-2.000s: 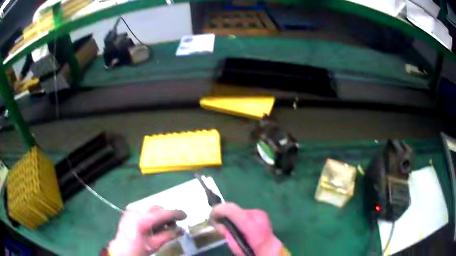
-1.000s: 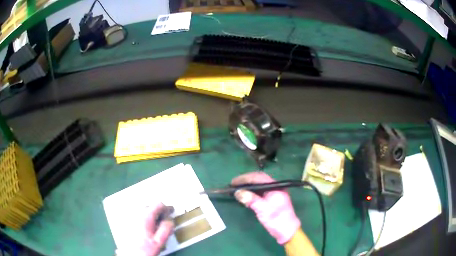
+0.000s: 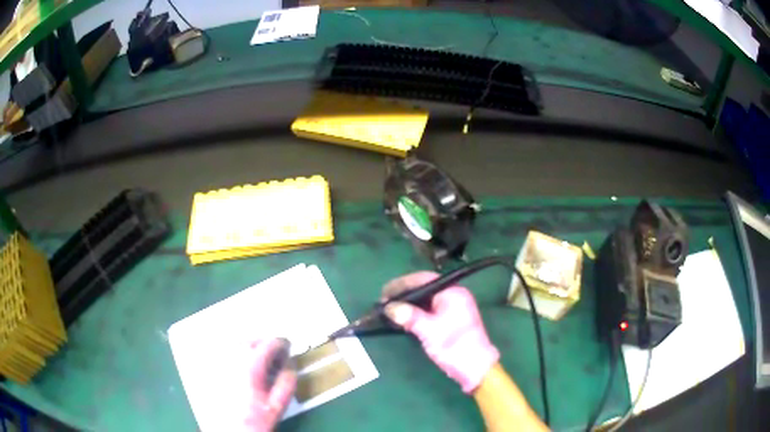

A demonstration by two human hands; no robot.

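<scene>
The white fixture [image 3: 245, 325] lies flat on the green mat, with brown-grey windows at its lower right. My right hand [image 3: 447, 329], in a pink glove, holds the black soldering iron [image 3: 422, 291]; its tip is over the upper edge of the windows. My left hand [image 3: 272, 384], in a pink glove with dark fingertips, is on the left side of the windows, its fingers bent together. Whether it holds solder wire cannot be told. The lower part of the left hand covers part of the fixture.
Yellow panels lie in a pile [image 3: 260, 215] behind the fixture and stand at the left [image 3: 29, 312] by a black rack [image 3: 105, 253]. A fan [image 3: 431, 209], cream box [image 3: 549, 274] and soldering station [image 3: 640, 278] stand at the right. Another black rack [image 3: 431, 76] lies beyond the belt [image 3: 507, 164].
The iron's tip has come from the hands' close work, out to the fixture's right edge, then back left over the windows. The left hand has shifted slightly. The whole view has shifted.
</scene>
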